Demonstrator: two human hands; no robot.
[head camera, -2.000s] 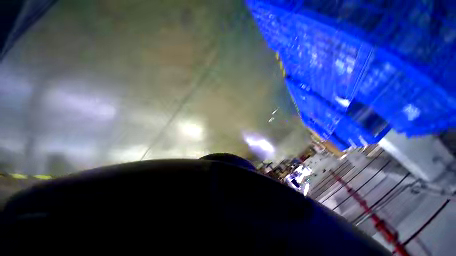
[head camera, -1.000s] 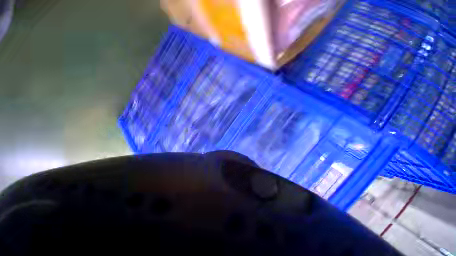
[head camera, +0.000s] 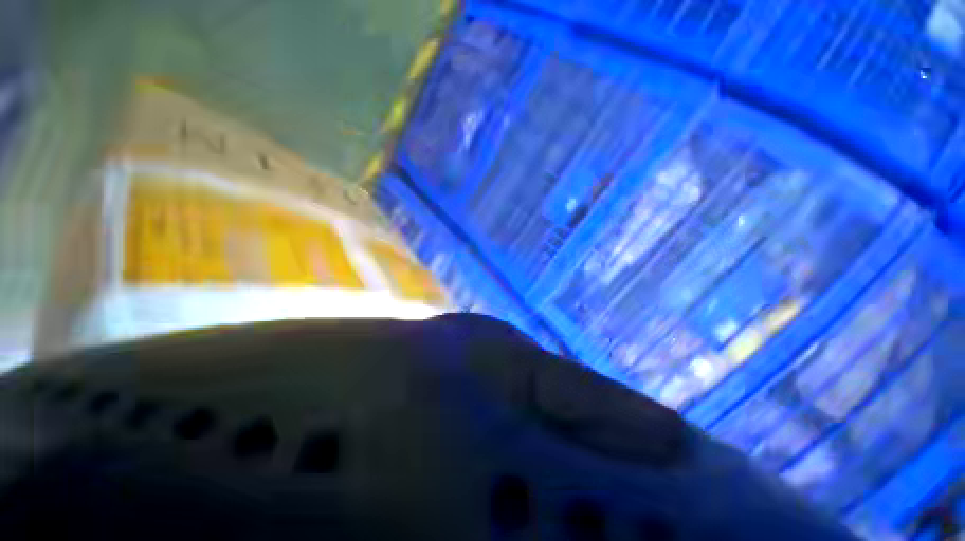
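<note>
A large dark curved shell (head camera: 402, 423), perhaps head-worn gear, fills the bottom of the view. It has a row of dark holes on its left part, more holes low in the middle and an oval recess at its right. Blue lattice crates (head camera: 624, 211) fill the right side, tilted and blurred, with pale shiny contents behind the lattice. Neither my left hand nor my right hand is in the picture.
A brown carton (head camera: 286, 164) with dark letters and a yellow-orange and white area stands at the left. A green-grey floor (head camera: 307, 63) shows at the top, with a yellow-black tape line (head camera: 407, 100) beside the crates.
The crates now fill the right side and lie nearer. The earlier carton at the top is gone from there, and a carton shows at the left. The shell's holes show more clearly.
</note>
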